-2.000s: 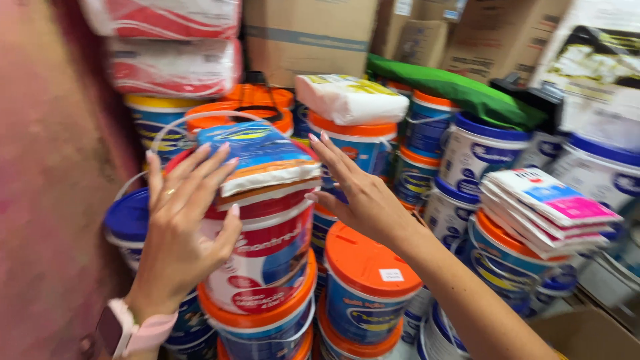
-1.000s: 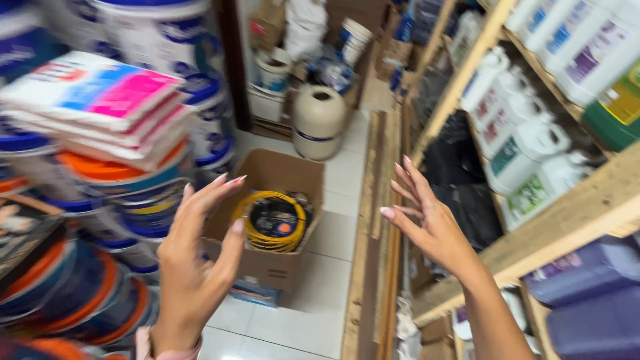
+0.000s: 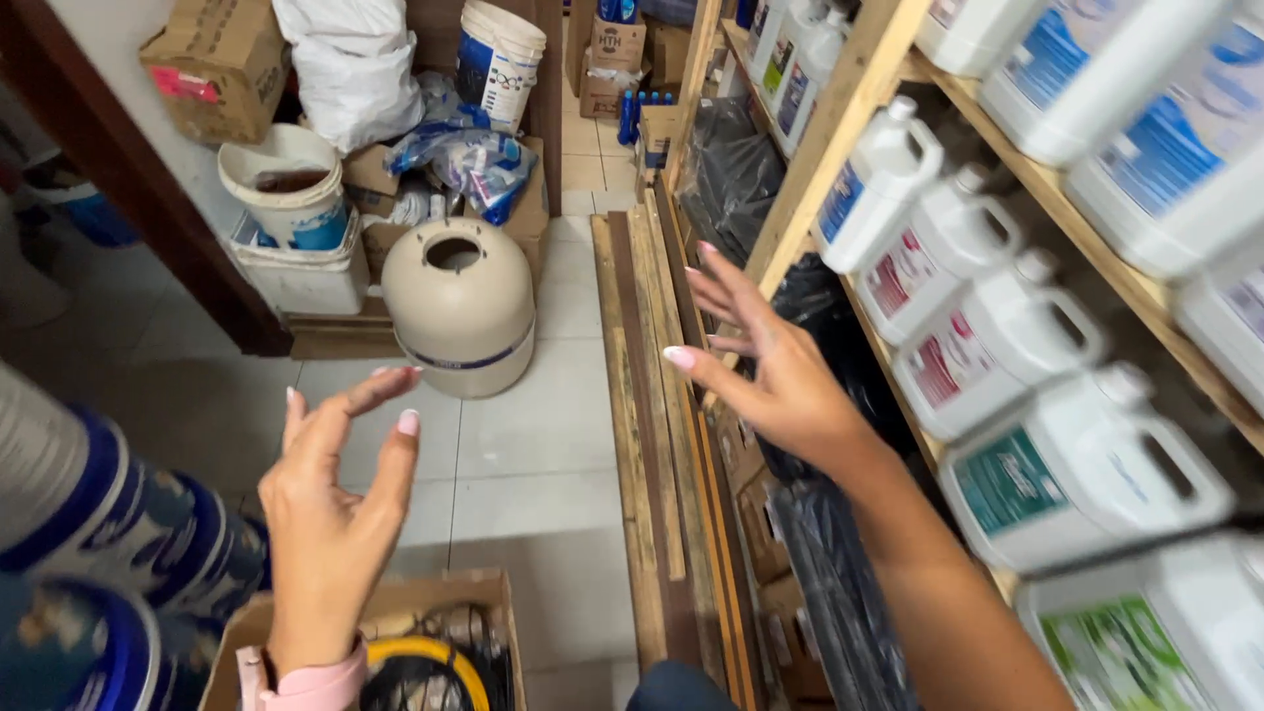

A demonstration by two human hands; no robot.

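Note:
My left hand (image 3: pixel 341 494), with a pink band at its wrist, is raised with the fingers apart and holds nothing. It shows in front of the white tiled floor and an open cardboard box (image 3: pixel 494 602) with a coiled yellow hose (image 3: pixel 430 657) in it. My right hand (image 3: pixel 765 365) is also empty, its fingers spread, in front of long wooden boards (image 3: pixel 647 395) lying along the floor. Beyond my left hand stands a beige rounded tank (image 3: pixel 459 316) with a round opening on top.
Wooden shelves (image 3: pixel 1076 207) at the right carry white plastic jugs (image 3: pixel 948 375). Blue-lidded buckets (image 3: pixel 148 528) are stacked at the left. Farther back are a white bucket (image 3: pixel 281 188), a white sack (image 3: pixel 355 79) and cardboard boxes (image 3: pixel 222 69). Black plastic (image 3: pixel 839 583) lies beneath the shelves.
The view has swung from stacked buckets to the floor passage and shelves. Two seconds ago my hands were beside a blue and white package on a bucket; now they are apart in the air.

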